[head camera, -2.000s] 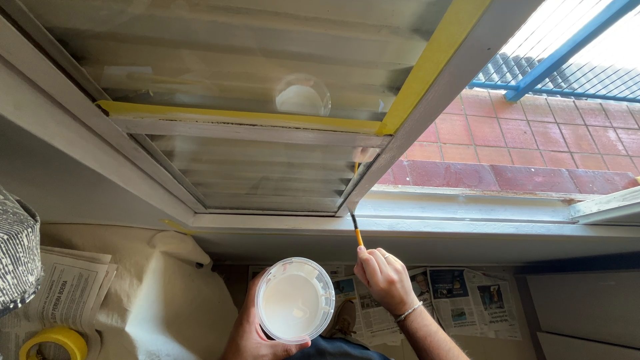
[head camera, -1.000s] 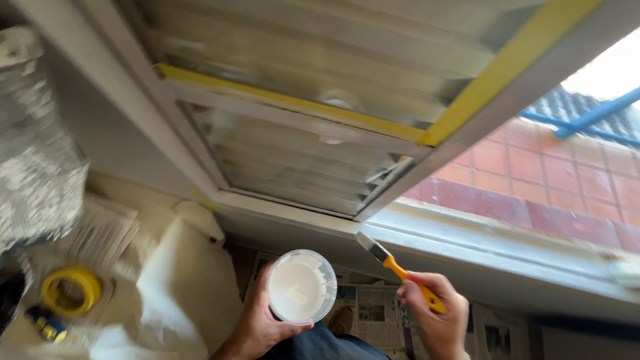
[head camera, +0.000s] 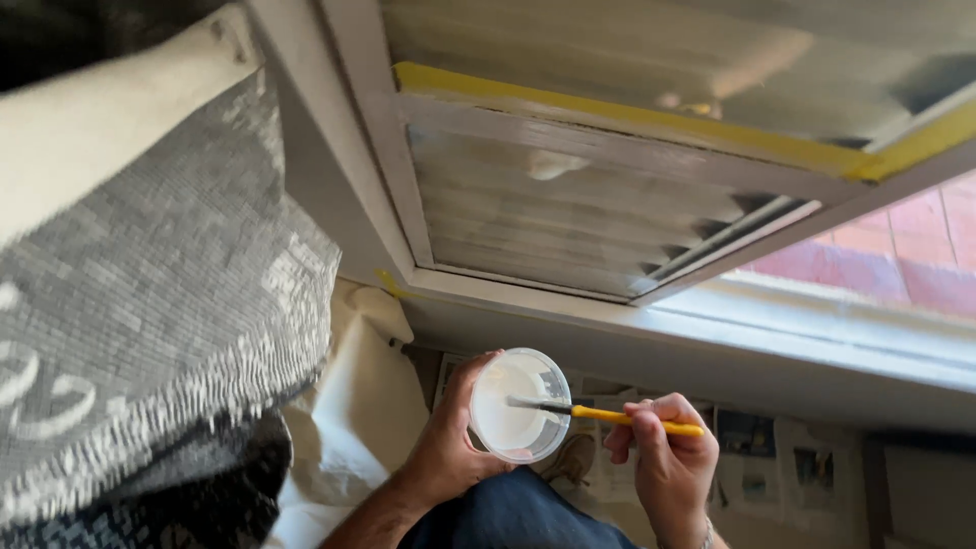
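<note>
My left hand (head camera: 450, 442) holds a clear plastic tub (head camera: 560, 438) of white paint (head camera: 507, 419) at the lower middle. Between the fingers of my right hand (head camera: 671, 457) is a paintbrush (head camera: 610, 415) with a yellow handle, its bristles over the tub and at the paint; whether they dip in is hard to tell. Above both hands stands a window sash with a pale frame (head camera: 549, 296). Yellow masking tape (head camera: 610, 114) runs along the glass above its lower crossbar (head camera: 564, 141) and up the right side.
Grey woven fabric (head camera: 175, 252) hangs at the left, close to the frame. Brown paper (head camera: 358, 381) and printed newspaper sheets (head camera: 801, 465) cover parts of the floor. A shoe (head camera: 572, 461) shows below the tub. The window sill (head camera: 801, 320) stretches right, beside reddish outdoor tiles (head camera: 915, 236).
The brush has gone from the lower corner of the sash to the tub, where its bristles are over the paint. My left hand still holds the tub. The view has swung left.
</note>
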